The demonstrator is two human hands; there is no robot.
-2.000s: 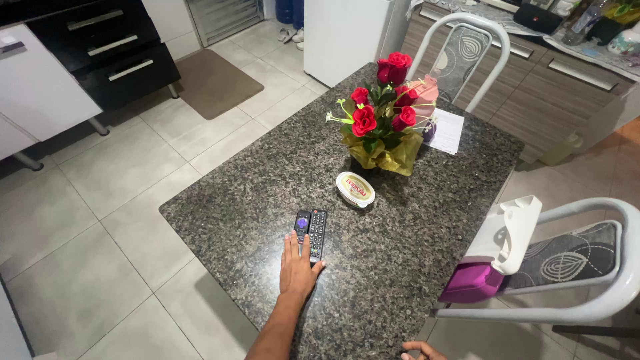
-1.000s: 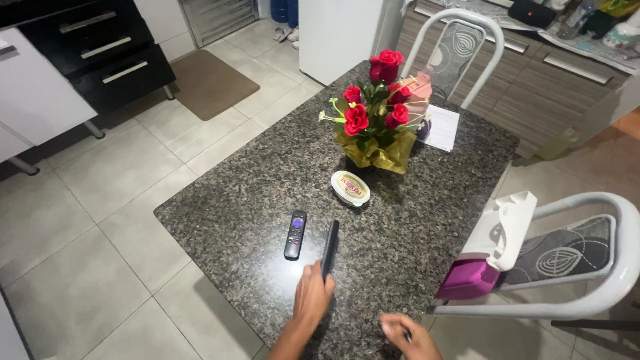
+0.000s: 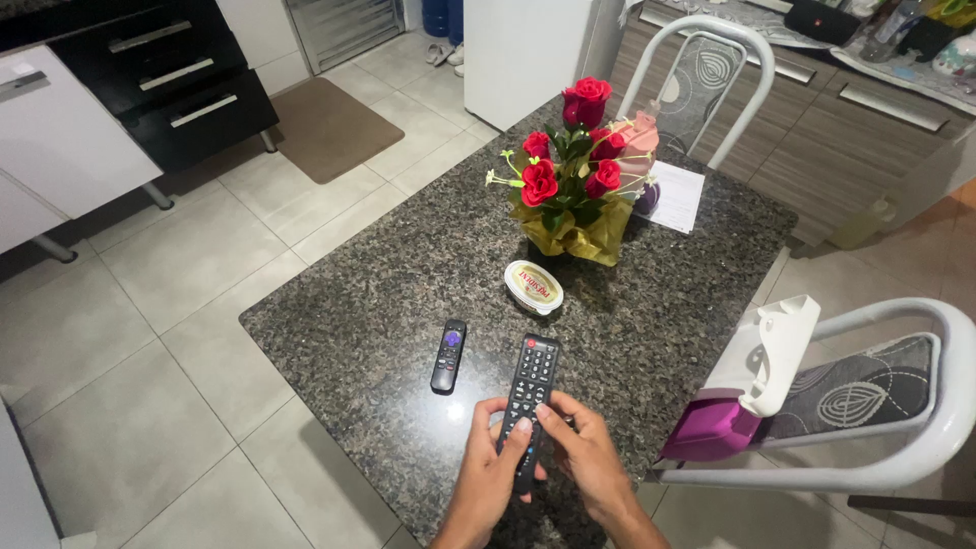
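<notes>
Both hands hold a long black remote control (image 3: pixel 531 381), buttons up, over the near part of the granite table (image 3: pixel 366 305). My left hand (image 3: pixel 488 465) grips its left side, thumb on the lower buttons. On the right side is my right hand (image 3: pixel 591 457), its thumb near the middle buttons; the fingers of both hands are partly hidden beneath. A smaller black remote with a purple direction pad (image 3: pixel 448 357) lies on the tabletop to the left. Beyond them sits an oval Président tub (image 3: pixel 534 287), in front of red artificial-looking roses (image 3: pixel 540 183) wrapped in gold material.
A sheet of paper (image 3: pixel 675 197) and a pink bottle (image 3: pixel 637 141) are behind the flowers. One metal-framed chair (image 3: pixel 751 46) stands at the far side, another (image 3: pixel 945 366) at the right, beside a magenta and white plastic object (image 3: pixel 713 427). A brown mat (image 3: pixel 335 130) lies on the floor.
The long remote lay beside the small one under my left hand; it was then lifted and tilted, and is now held in both hands. My right hand has come in from the lower right.
</notes>
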